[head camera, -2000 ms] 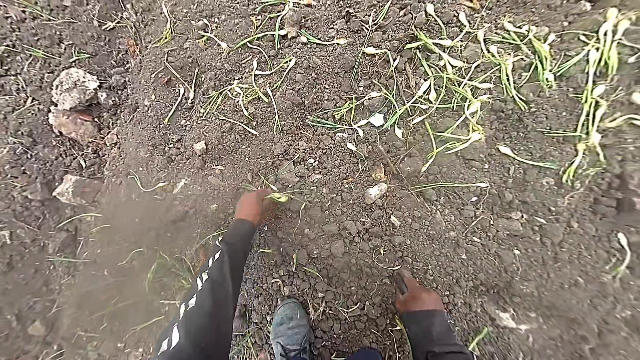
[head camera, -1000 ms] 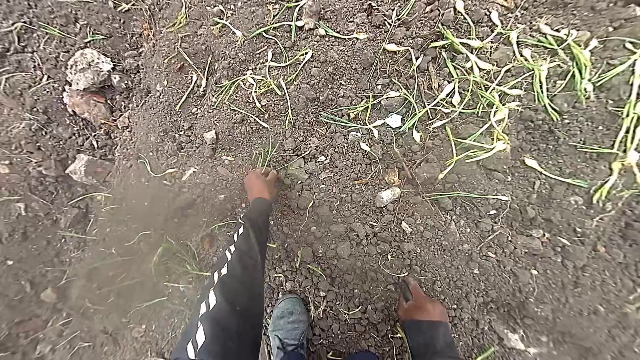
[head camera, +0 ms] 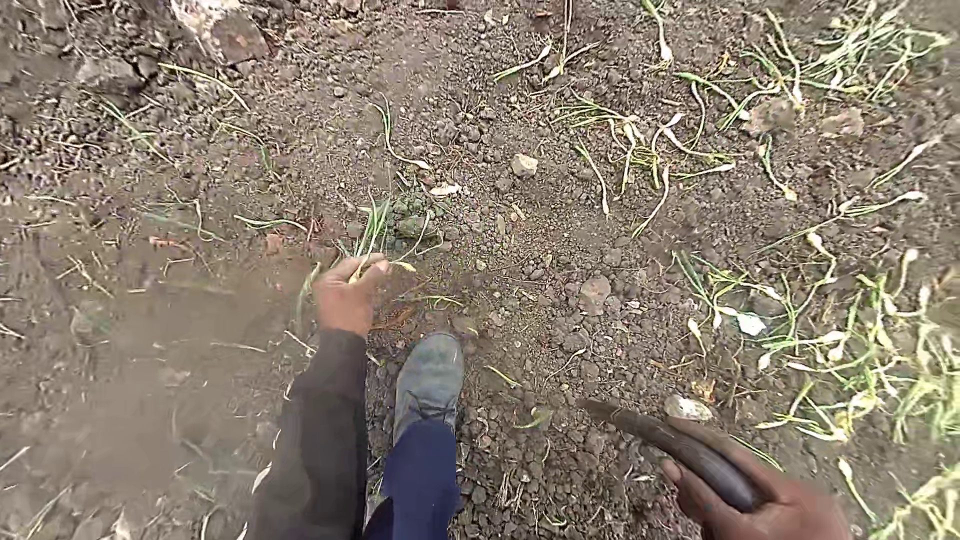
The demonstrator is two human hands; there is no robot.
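Note:
My left hand (head camera: 348, 294) is low over the soil at left of centre, its thumb and fingers closed on a few thin green shoots (head camera: 373, 229) that point away from me. My right hand (head camera: 739, 484), at the lower right, grips the dark rounded handle of a tool (head camera: 679, 442); its narrower end points left over the soil, and I cannot tell what kind of tool it is. Many uprooted bulb seedlings with pale bulbs and green leaves, like young onions (head camera: 832, 345), lie scattered to the right. More such seedlings (head camera: 634, 139) lie farther ahead.
Loose cloddy soil (head camera: 525, 300) covers the ground. My shoe (head camera: 430, 375) stands between my hands. A large stone (head camera: 225, 30) lies at the upper left, a small pale stone (head camera: 524, 165) ahead, and another pale stone (head camera: 687, 408) near the tool. A white scrap (head camera: 750, 324) lies among the seedlings.
The view has shifted markedly over the ground. More of the dark tool in my right hand now shows. My left hand was low on the soil near green shoots in both earlier frames.

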